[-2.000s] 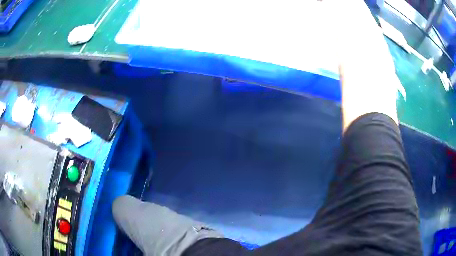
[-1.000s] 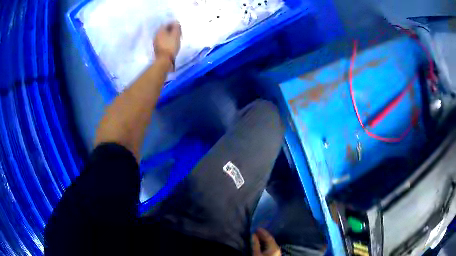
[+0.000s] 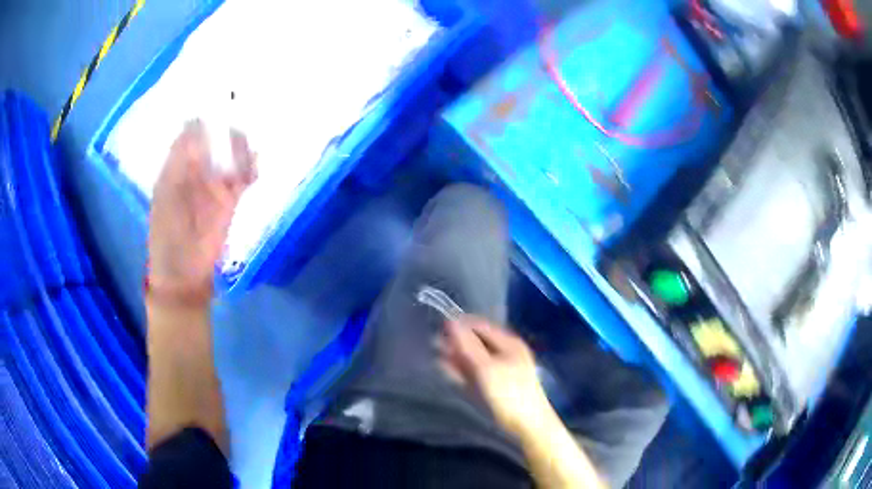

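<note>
My left hand [image 3: 196, 205] is over the near left part of a shallow blue crate [image 3: 335, 162] with overexposed white contents [image 3: 296, 72]. Its fingers are spread around a whitish patch, but whether it holds a part cannot be told. My right hand [image 3: 492, 358] is above my grey trouser leg, fingers curled together and blurred. A small streaked white mark [image 3: 440, 302] shows on the leg just beyond its fingertips; whether it is the trouser label or something held is unclear. Any item inside the right hand is hidden.
At right, a blue bench [image 3: 574, 224] bears a red wire loop [image 3: 593, 124] and a grey machine with green buttons [image 3: 668, 286] and a red button [image 3: 725, 370]. Ribbed blue crates [image 3: 48, 315] stand at left, with yellow-black floor tape [image 3: 96, 67] beyond.
The view has swung from the green bench to the left crate and now shows more of the machine. My left hand's fingers have spread. My right hand has come up from the bottom edge over my leg.
</note>
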